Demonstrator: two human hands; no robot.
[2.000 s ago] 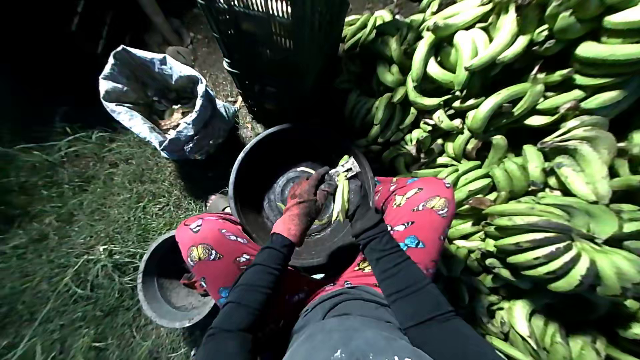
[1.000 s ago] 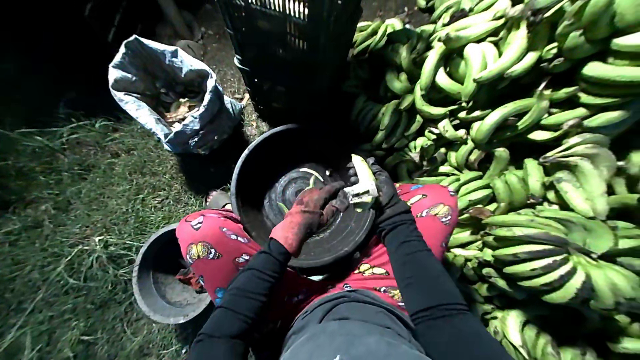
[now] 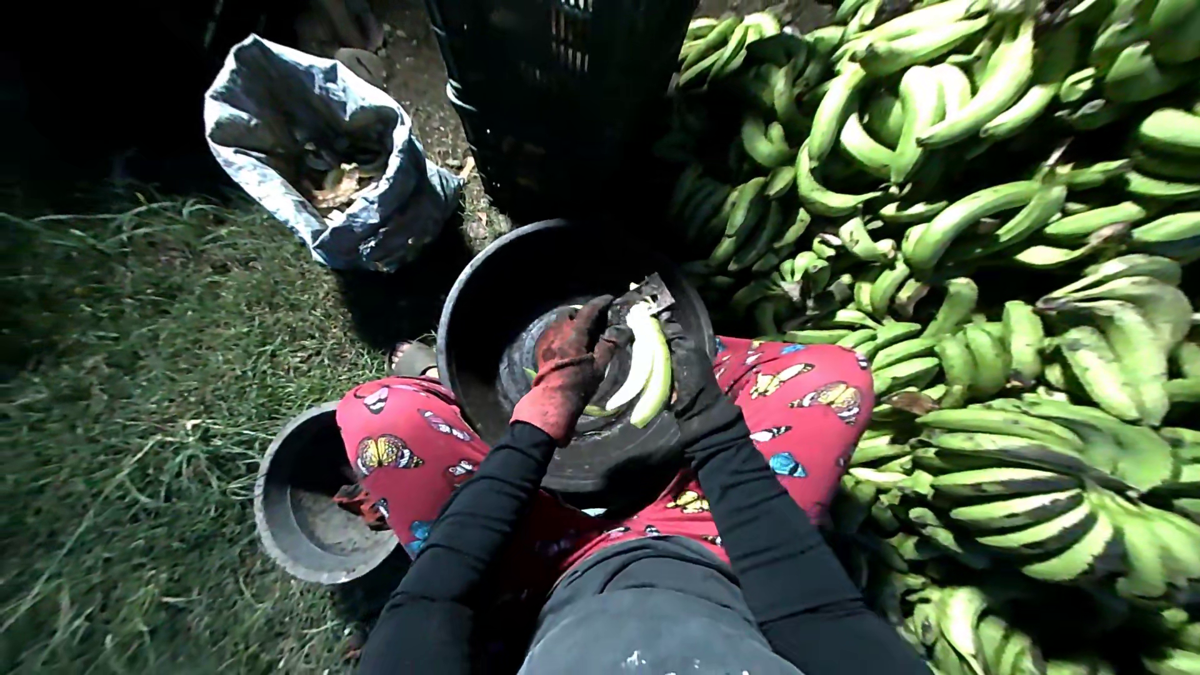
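Over a round black basin (image 3: pixel 572 459) between the knees, a partly peeled green plantain (image 3: pixel 653 375) shows pale flesh beside a strip of green peel. My left hand (image 3: pixel 567 366), in a red glove with dark fingers, is at the fruit's left side, its fingers near the upper end. Against the right side lies my right hand (image 3: pixel 692 375), in a dark glove, closed around the fruit as far as its shaded fingers show. A small flat metal blade (image 3: pixel 656 293) sticks up at the fruit's top end; which hand grips it is hidden.
Green plantain bunches (image 3: pixel 1012 478) are heaped along the right. A dark plastic crate (image 3: pixel 562 103) stands beyond the basin. At upper left is an open woven sack (image 3: pixel 412 206) with scraps in it. A smaller grey basin (image 3: pixel 281 534) holding a reddish item rests on grass by the left knee.
Two seconds ago both hands were close together over the basin at the fruit. Now the plantain hangs lower between them, with more pale flesh showing.
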